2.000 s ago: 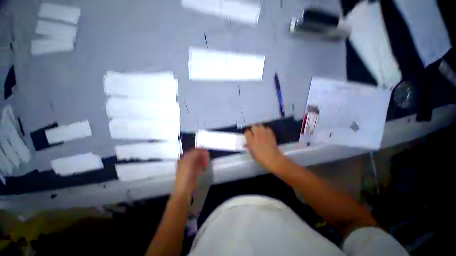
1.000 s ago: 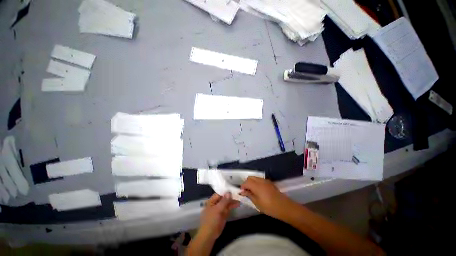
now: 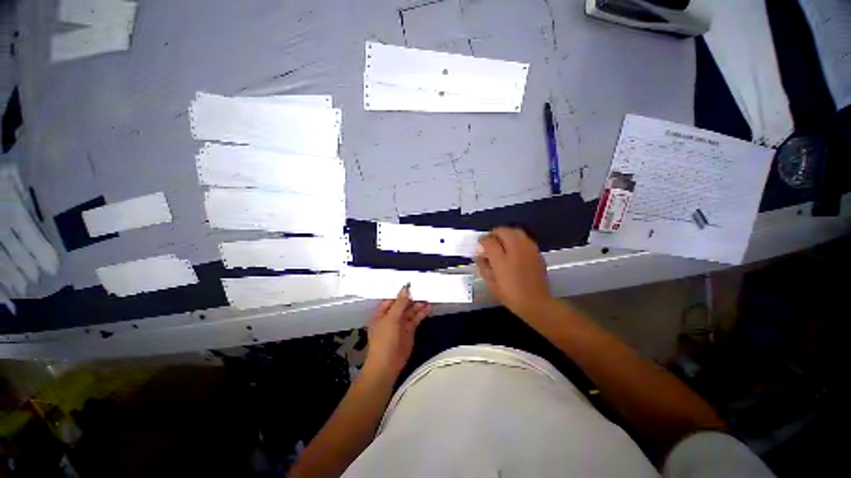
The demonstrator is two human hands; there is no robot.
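My left hand [image 3: 396, 329] is at the table's front edge, its thumb on top of a white cut strip [image 3: 439, 286] and its fingers at the strip's lower edge. My right hand [image 3: 513, 266] has its fingertips on the right end of another white strip [image 3: 415, 239] with a dark dot mid-piece. That strip lies on dark cloth just above the first one. The left end of the held strip meets the lowest piece of a column of overlapping white strips [image 3: 273, 215]. Small dots show along the strip ends.
A wider dotted piece [image 3: 406, 82] lies above the hands. A blue pen [image 3: 552, 149], printed sheet [image 3: 690, 177] with a red-and-white box [image 3: 616, 203], and stapler [image 3: 648, 13] are to the right. Small pieces [image 3: 128, 215] lie left. A round clear dish [image 3: 800, 161] is at the right.
The strip that was lifted and bent in both hands now lies flat at the front edge under my left thumb. My right hand has moved to the dotted strip's end. The camera view has shifted.
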